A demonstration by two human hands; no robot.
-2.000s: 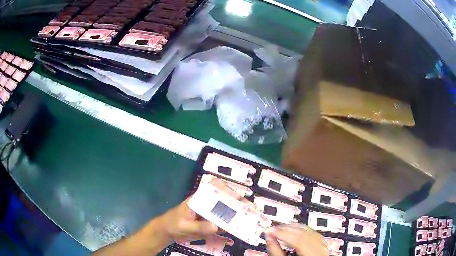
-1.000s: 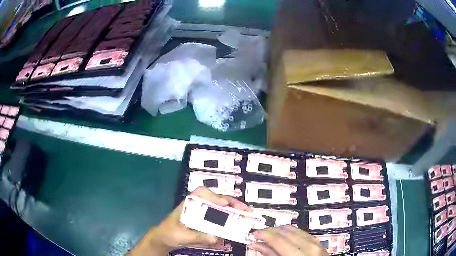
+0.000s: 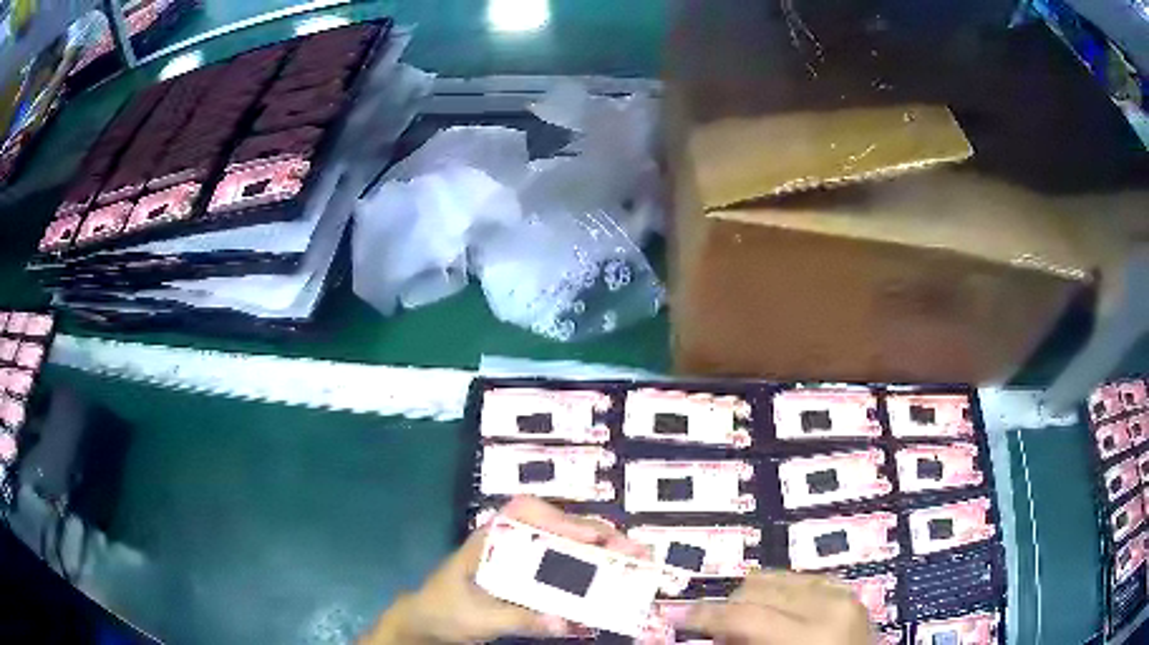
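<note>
My left hand (image 3: 460, 599) holds a pink-white plastic housing (image 3: 517, 567) with a dark square on its face, tilted above the tray's lower left part. My right hand (image 3: 769, 611) has its fingertips at the housing's right end. Whether they hold a small piece is too blurred to tell. The black blister tray (image 3: 764, 473) lies under and beyond my hands, with rows of similar housings. One pocket at its right side holds no housing. My hands hide its lower left part.
A tray stack (image 3: 189, 239) with white sheets stands at the upper left. Crumpled clear plastic bags (image 3: 441, 227) lie beside it. A brown carton (image 3: 857, 302) with raised flaps stands behind the tray. Other filled trays show at the left edge (image 3: 19, 365) and right edge (image 3: 1121, 441). A dark device (image 3: 76, 441) sits at left.
The view has shifted, showing the tray straighter and more of its right side than two seconds ago. The housing remains in my left hand, and my right fingertips remain at its right end.
</note>
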